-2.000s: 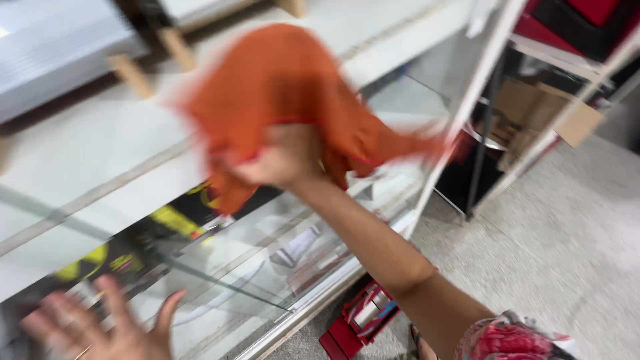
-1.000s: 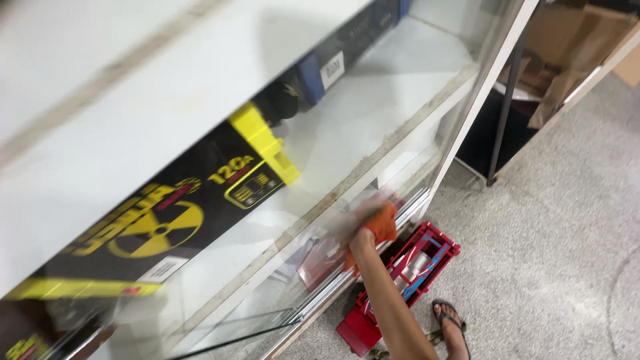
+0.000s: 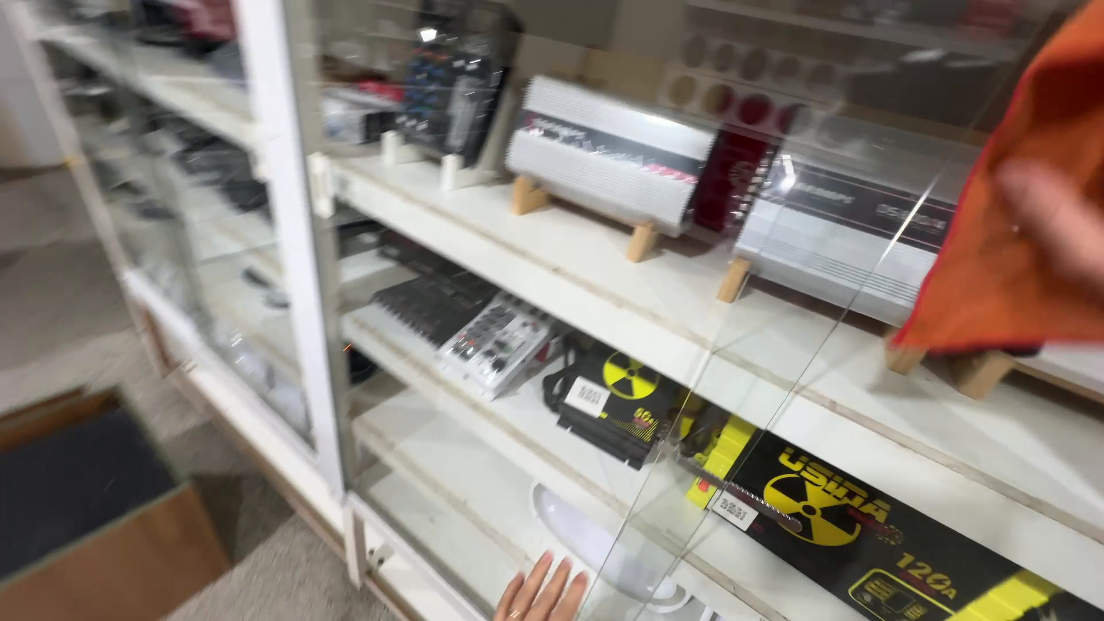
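Observation:
My left hand (image 3: 543, 593) shows at the bottom middle, fingers spread against or just before the glass pane (image 3: 604, 483) of a display cabinet. At the right edge, my right hand (image 3: 1056, 220) is blurred and presses on an orange cloth (image 3: 992, 276), which hangs in front of the upper shelf; most of that hand is out of view. Behind the glass stand silver amplifiers (image 3: 612, 155) on wooden stands. Lower down lie a small audio mixer (image 3: 498, 341) and a black and yellow power supply box (image 3: 819, 509).
A white cabinet post (image 3: 297, 250) divides the glass front. Left of it, more shelves (image 3: 198, 172) hold dark items. An open box or crate with a dark inside (image 3: 78, 483) sits on the grey floor (image 3: 259, 535) at the lower left.
The view has swung left along the cabinet. The orange cloth, low near the cabinet's bottom rail one second ago, is now up before the upper shelf. My left hand is in view again.

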